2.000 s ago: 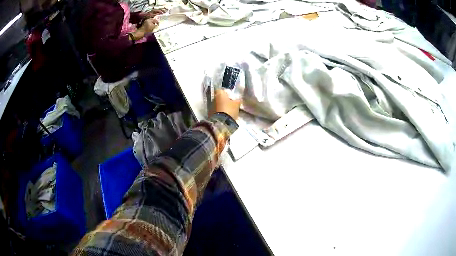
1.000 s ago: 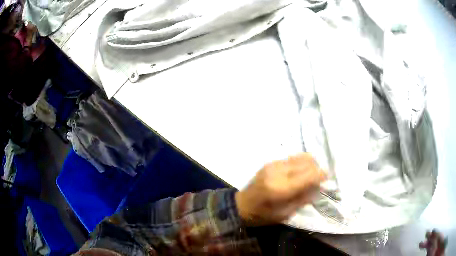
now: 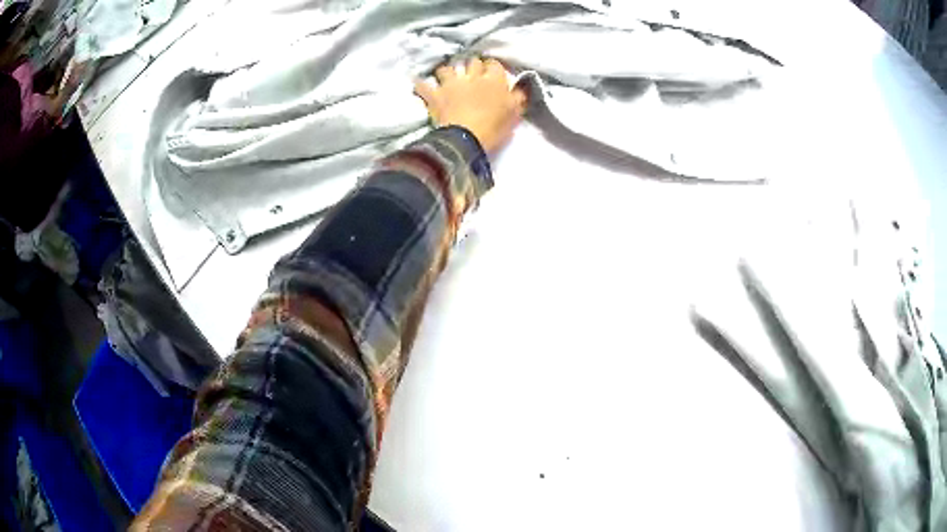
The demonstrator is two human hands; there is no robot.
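Note:
The off-white shirt lies bunched across the far part of the white table. A strip with small dark fasteners and a rounded corner shows at its left end. My left hand, in a plaid sleeve, is palm down on the shirt's middle, its fingers closed on a fold of cloth. More pale cloth with small dark dots lies at the right; glare hides whether it is the same piece. My right hand is not in view.
The white table has its edge running along the left. Other pale cloth lies at its far left. A blue bin and a grey garment are below the edge. Part of a person in dark red shows at the far left.
My left hand has moved from the near table edge up and away onto the shirt's middle and taken hold. The cloth on the right has shifted and spread. The hand at the lower right is gone from view.

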